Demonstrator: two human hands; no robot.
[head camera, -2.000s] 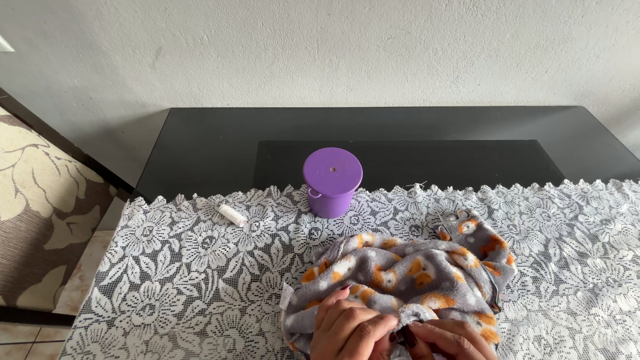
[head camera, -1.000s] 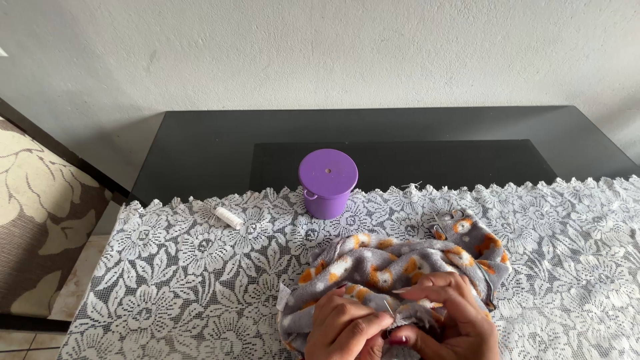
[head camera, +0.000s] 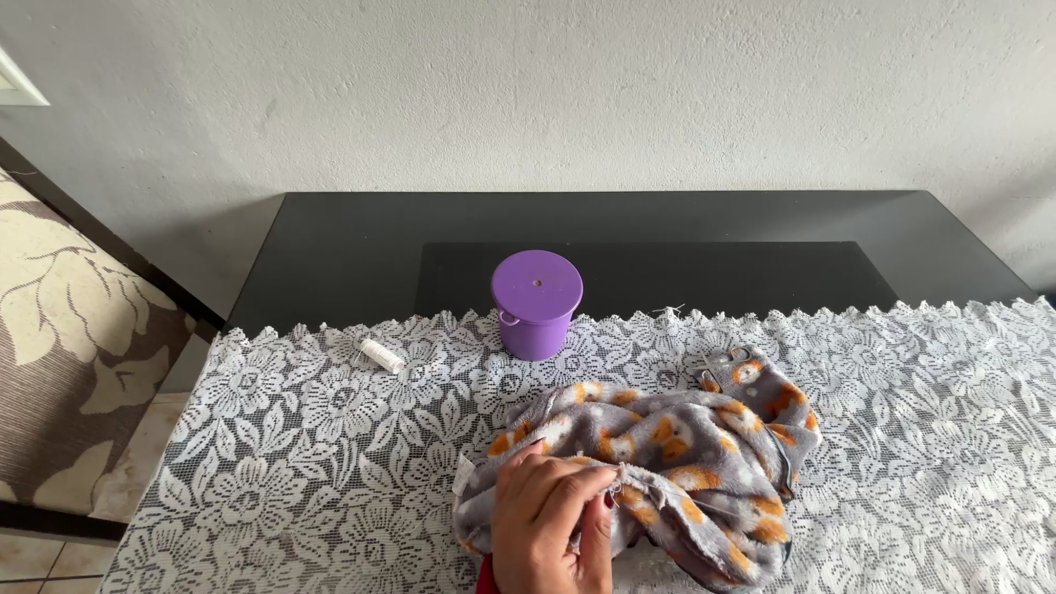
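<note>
My left hand (head camera: 557, 511) pinches a gathered edge of a grey plush cloth (head camera: 701, 429) with an orange and white animal pattern. White thread shows at the pinched edge, and a thin strand runs from there to the right across the cloth. My right hand is out of view. Small metal scissors (head camera: 738, 356) lie by the upper right part of the cloth, partly hard to make out. Beyond the cloth, a purple lidded container (head camera: 536, 309) stands upright. A white spool of thread (head camera: 382, 356) lies on its side to its left.
A white lace tablecloth (head camera: 313, 462) covers the near part of a dark glossy table (head camera: 355, 247), which stands against a pale textured wall (head camera: 577, 99). At the left is a seat with leaf-patterned upholstery (head camera: 58, 330).
My right hand, at the cloth beside the left in both earlier frames, has left the view. My left hand stays on the cloth, its fingers now pinching the edge.
</note>
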